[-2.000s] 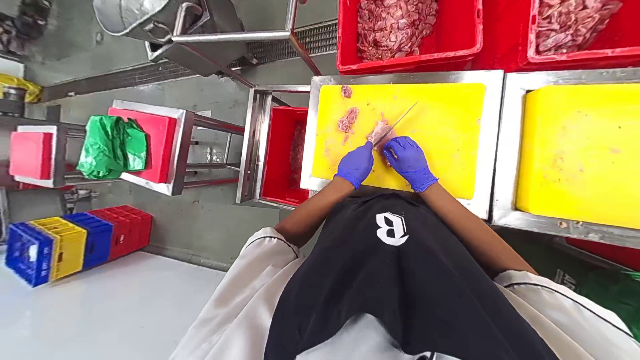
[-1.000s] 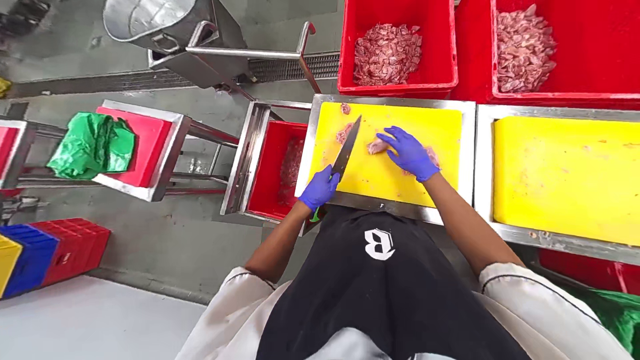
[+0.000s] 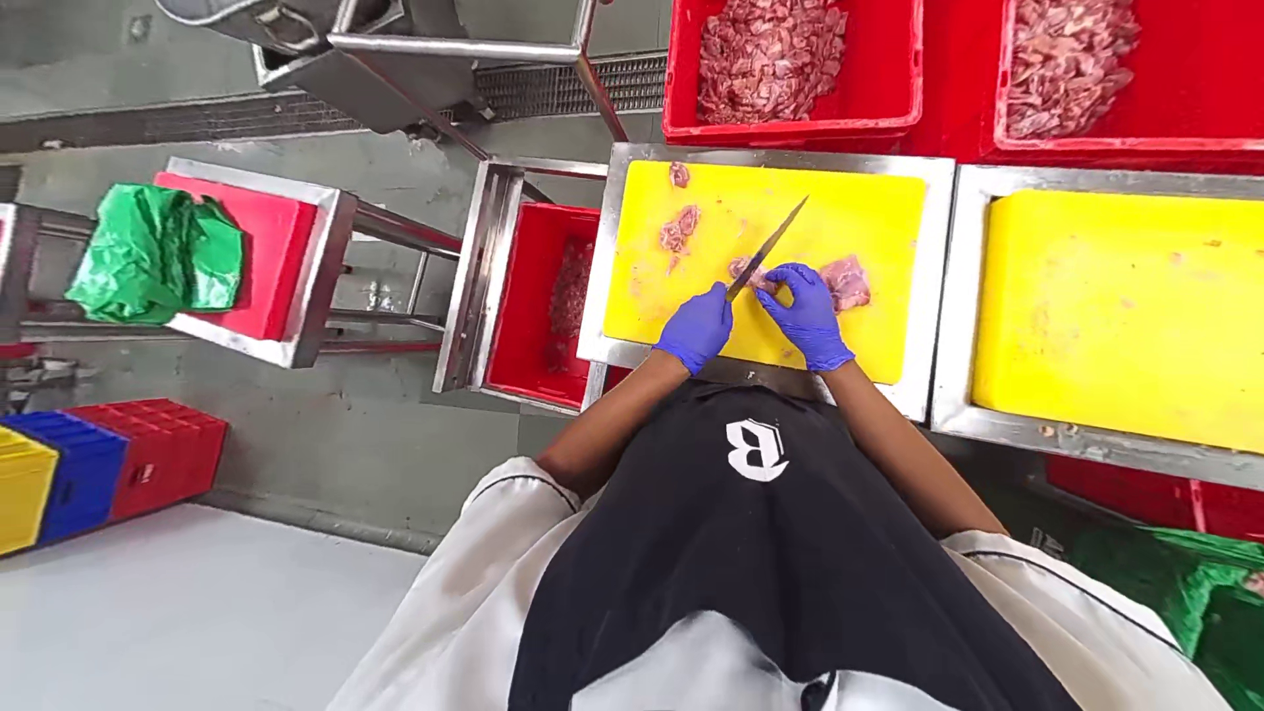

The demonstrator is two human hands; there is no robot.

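My left hand (image 3: 697,328), in a blue glove, grips a long-bladed knife (image 3: 768,247) whose blade slants up and right over the yellow cutting board (image 3: 839,202). Under and beside the blade lies a small piece of raw meat (image 3: 741,267), with the gloved fingers of my right hand (image 3: 806,314) on its right end. Just right of that hand rests a larger raw meat piece (image 3: 845,282). Smaller scraps (image 3: 679,229) lie at the board's left, one of them (image 3: 679,175) near the top edge. The knife's handle is hidden in my left hand.
Red crates (image 3: 795,129) of cut meat stand beyond the board. A lower red bin (image 3: 513,316) with meat sits at the left, and a second yellow board (image 3: 1116,306) in a steel frame at the right. Further left, a green plastic bag (image 3: 148,252) lies on a red board (image 3: 279,267).
The knife, apart from my right hand one second ago, is now at the meat beside it. My two hands have come closer together. A larger piece right of my right hand is more exposed.
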